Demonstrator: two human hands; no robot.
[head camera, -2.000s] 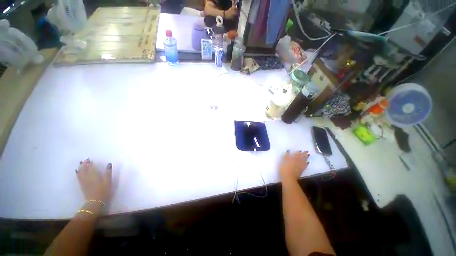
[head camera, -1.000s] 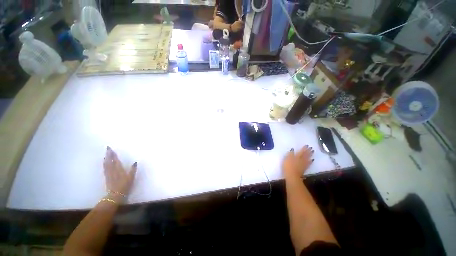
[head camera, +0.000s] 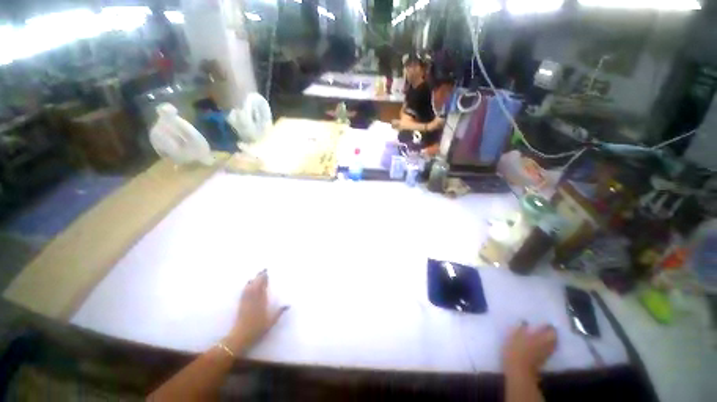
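The large glossy white worktable top (head camera: 338, 235) lies in front of me. My left hand (head camera: 256, 311) rests on its near left part, fingers apart and empty, with a thin gold bracelet at the wrist. My right hand (head camera: 530, 345) rests near the front edge at the right, holding nothing, its fingers somewhat blurred. A dark blue rounded square device (head camera: 457, 286) with a pale glare lies between my hands, nearer the right one. A thin cable runs from it towards the front edge. A black smartphone (head camera: 582, 311) lies just right of my right hand.
A dark flask (head camera: 531, 250) and a cream tumbler (head camera: 503, 237) stand beyond the device. A blue water bottle (head camera: 355, 166), small bottles and a yellowish board (head camera: 303, 148) are at the far edge. White fans (head camera: 179, 137) stand far left. A person (head camera: 418, 106) is across the table. Clutter fills the right.
The view has tilted up and turned left, showing more of the workshop and ceiling lights. My left hand has shifted slightly inward on the table. My right hand stays between the device and phone.
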